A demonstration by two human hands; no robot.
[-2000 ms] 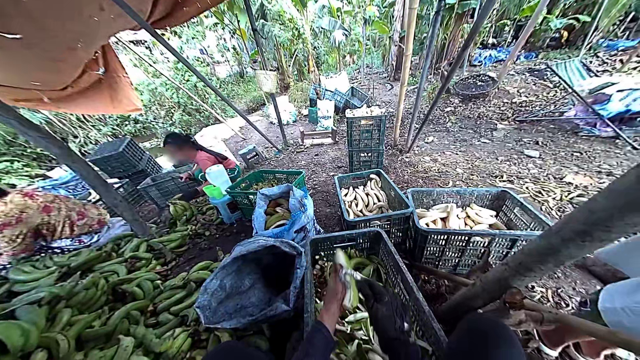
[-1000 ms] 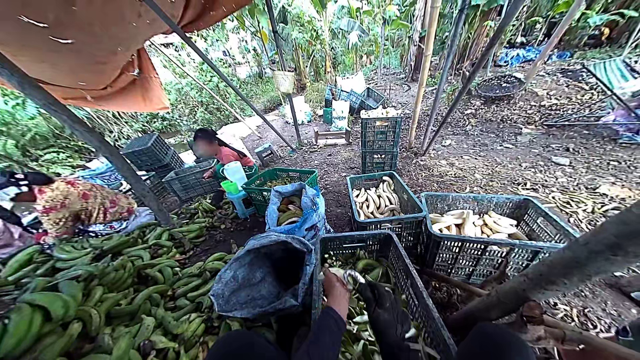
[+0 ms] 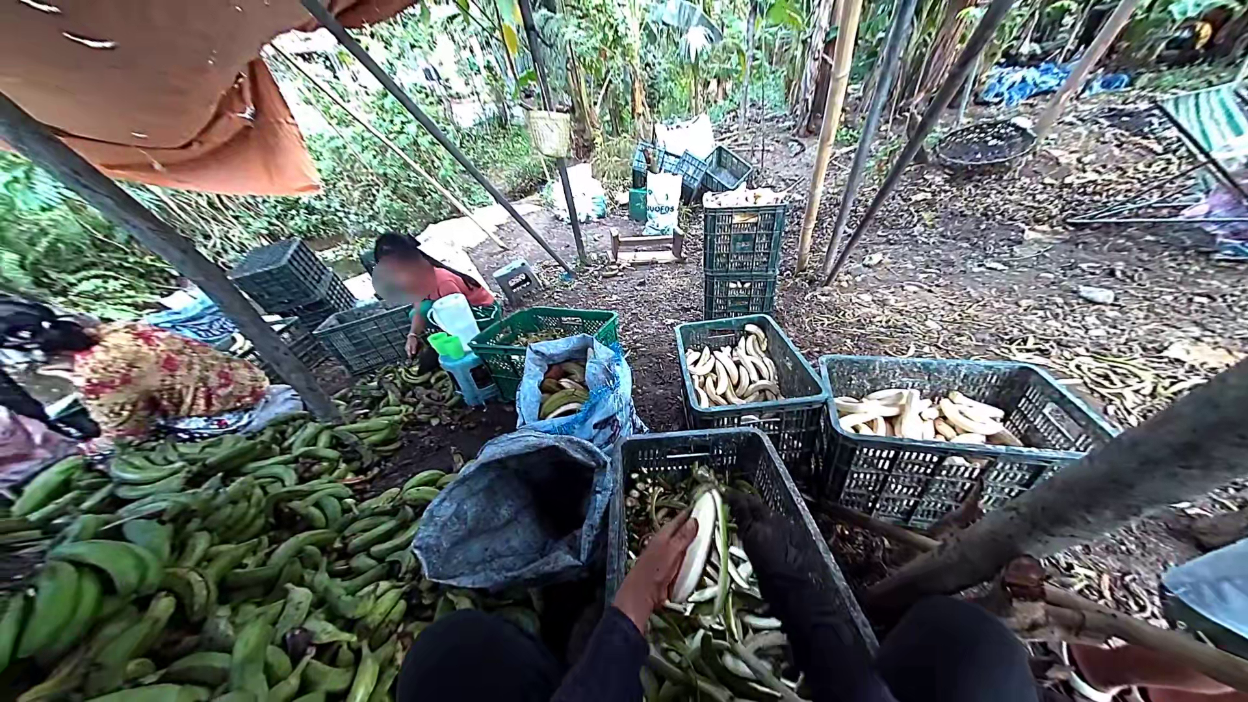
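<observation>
A partly peeled plantain (image 3: 696, 548) is in my bare left hand (image 3: 659, 573), above a dark plastic crate (image 3: 624, 526) that holds green and pale peels. A green strip of peel hangs along the fruit's right side. My right hand (image 3: 765, 531), in a dark glove, is close to the fruit's upper right; its fingers blur into the shadow, and whether it holds a tool or the peel cannot be seen. Peeled plantains (image 3: 733, 375) fill part of one crate beyond, and more peeled plantains (image 3: 912, 417) lie in the crate at the right.
Green plantains (image 3: 244, 565) are heaped at the left. A dark open sack (image 3: 507, 512) and a blue sack (image 3: 575, 390) stand beside my crate. A wooden pole (image 3: 1072, 497) slants across the right. Two people sit at the left, beyond the heap. Stacked crates (image 3: 743, 253) stand farther back.
The fruit in my left hand now shows a long pale peeled face with a green strip beside it. A second ago my hands were close together over the crate, the fruit mostly covered.
</observation>
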